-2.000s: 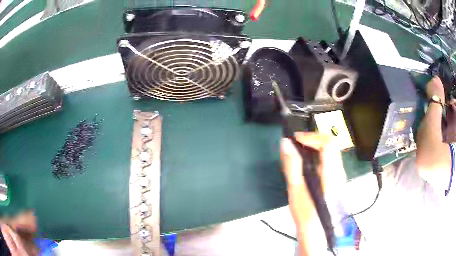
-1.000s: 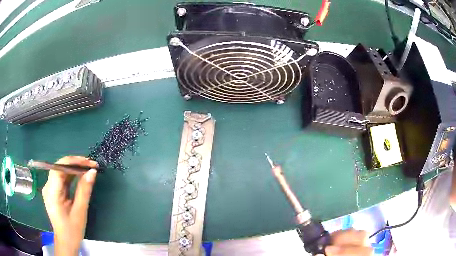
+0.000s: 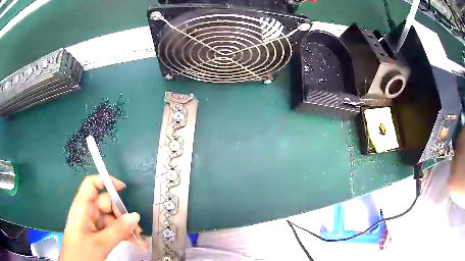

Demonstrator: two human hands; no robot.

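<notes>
My left hand (image 3: 99, 219) is at the lower left, holding pale, slim tweezers (image 3: 105, 176). Their blunt end points up over the loose heap of tiny black components (image 3: 94, 130). Their narrow end points down, left of the jig strip's lower end; I cannot tell if it holds anything. The grey-tan jig strip (image 3: 186, 148) lies upright before me, with small silvery round parts (image 3: 174, 146) seated in a row. Its lower end is cut off by the frame. My right hand and the soldering iron are out of view.
Stacked fixtures (image 3: 46, 81) lie upper left, a solder spool (image 3: 7, 176) at the left edge. A fume fan (image 3: 224, 51) stands at centre back. Rightward are a waste tray (image 3: 324, 66), iron stand (image 3: 380, 76), sponge (image 3: 381, 130) and soldering station (image 3: 441, 132). A person's arm shows far right.
My left hand has come nearer the jig strip and turned the tweezers from pointing at the heap to pointing down. My right hand and the iron have left the picture. The view has shifted.
</notes>
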